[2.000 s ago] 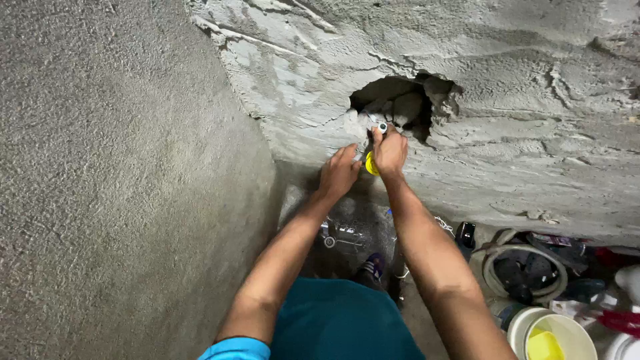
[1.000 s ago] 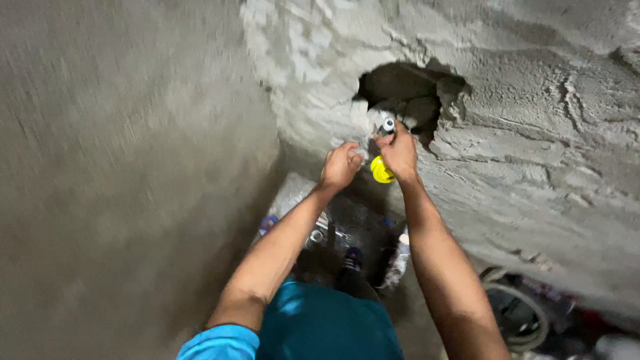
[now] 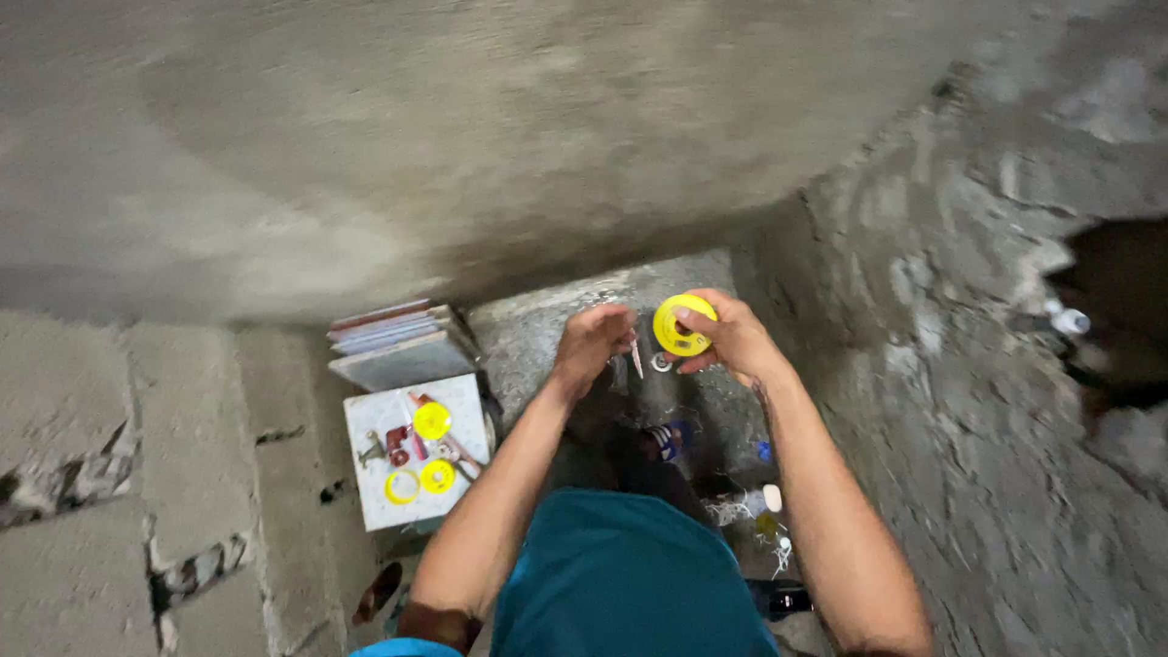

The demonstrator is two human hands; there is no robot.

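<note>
My right hand (image 3: 735, 342) grips a yellow spool of thread seal tape (image 3: 683, 325), its thumb across the face near the centre hole. To its left is my left hand (image 3: 591, 347), fingers curled and apart from the spool; whether it pinches anything is unclear. A thin pinkish pointed item (image 3: 636, 354) shows just beside those fingers, and whether they touch it cannot be told. At the right, a white pipe end (image 3: 1069, 319) sits at the edge of the wall hole (image 3: 1118, 297).
On the left, a white tile (image 3: 372, 500) bears yellow spool parts (image 3: 437, 475), a brown-red pipe fitting (image 3: 398, 444), a brass-coloured fitting (image 3: 370, 449) and tools. Stacked tiles (image 3: 406, 362) stand behind it. Rough walls flank the floor, where a white ring (image 3: 662, 362) and scraps lie.
Both hands have left the wall hole and pipe end. The right hand has brought the yellow spool away with it. The view has swung left, showing the tile with fittings.
</note>
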